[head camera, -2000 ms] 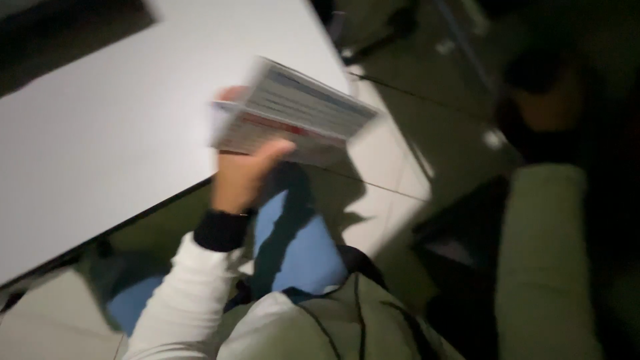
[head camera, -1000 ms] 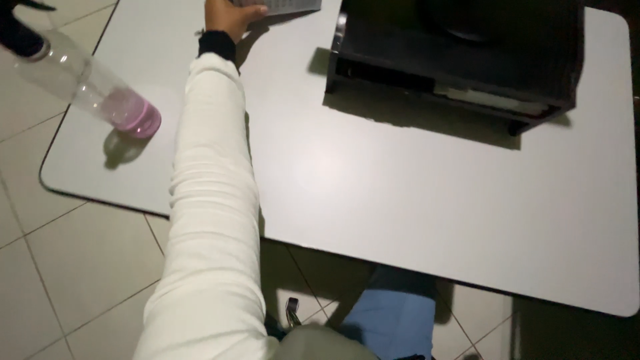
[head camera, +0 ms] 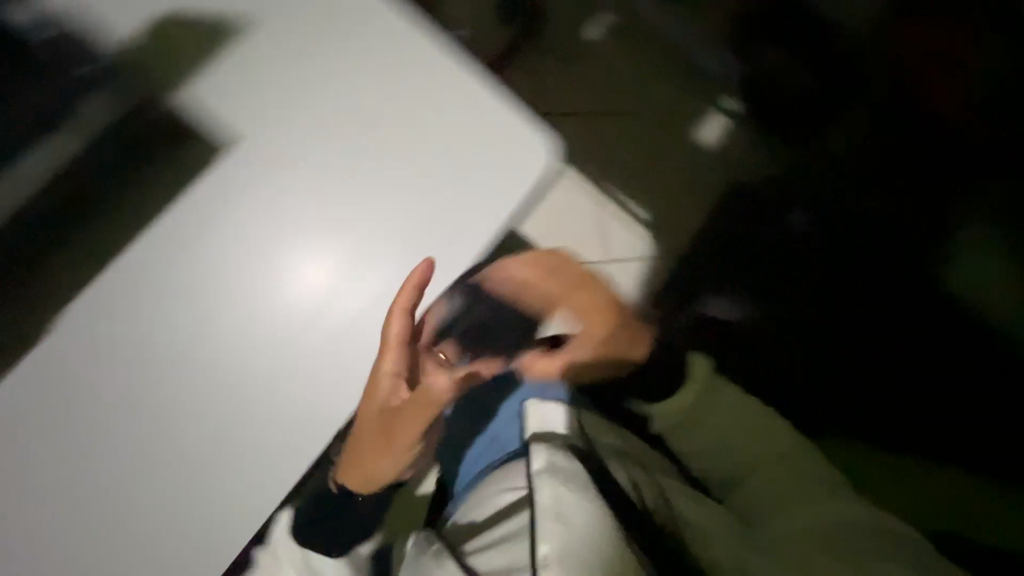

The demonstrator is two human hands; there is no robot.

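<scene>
Both hands are close together just off the edge of a white table [head camera: 312, 184], above my lap. My left hand [head camera: 400, 392], palm turned inward and fingers raised, wears a ring. Facing it from the right is my right hand [head camera: 572, 312], its fingers curled and blurred by motion. Between them lies a dark, blurred patch; whether it is a small held object or shadow I cannot tell.
A dark object [head camera: 88, 208], blurred, stands on the table at the left. The table's rounded corner [head camera: 556, 152] points to the right. Beyond it are light floor tiles [head camera: 596, 216] and dark, unclear shapes.
My left hand, at the far side of the table on a grey item one second ago, is back near my body beside my right hand. The view has swung strongly.
</scene>
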